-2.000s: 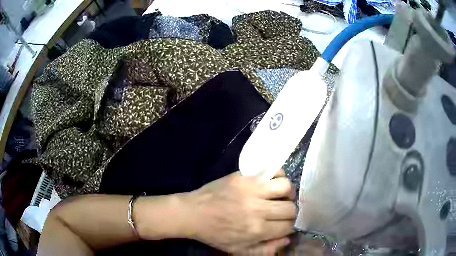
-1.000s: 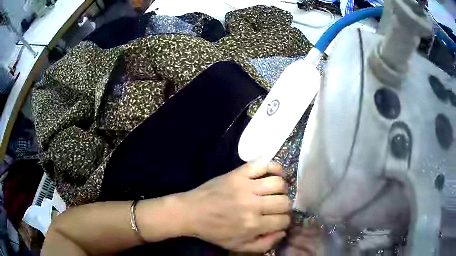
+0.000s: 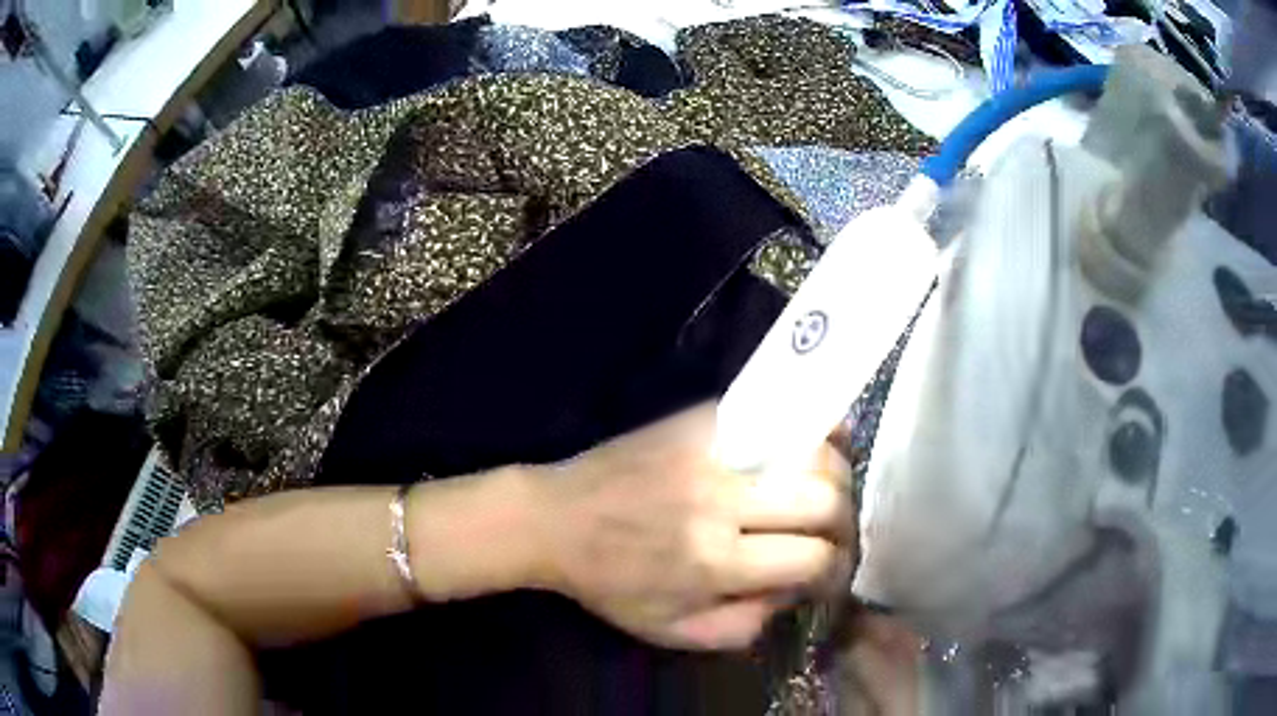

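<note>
The patterned brown-black fabric [image 3: 462,126] lies bunched on the table. Plain dark fabric [image 3: 546,329] lies over its front. My left hand [image 3: 700,539] lies on the cloth below the white oval attachment [image 3: 826,343], beside the sewing machine head [image 3: 966,406]. Its fingers are curled at the cloth; its fingertips and any pinch are hidden. Part of my right hand [image 3: 885,664] shows blurred at the bottom edge under the machine head; its fingers are unclear. The needle area is not clearly seen.
A blue hose [image 3: 1008,112] runs from the attachment behind the machine head. Grey-silver fabric [image 3: 840,182] shows behind the attachment. A curved table edge [image 3: 119,210] runs along the left. A white slatted basket [image 3: 147,511] is at lower left. Blue-white strips lie at the top right.
My left hand has moved slightly up and to the right in the picture. The cloth, attachment and machine have also shifted right in view. A patch of patterned cloth shows more beside the attachment.
</note>
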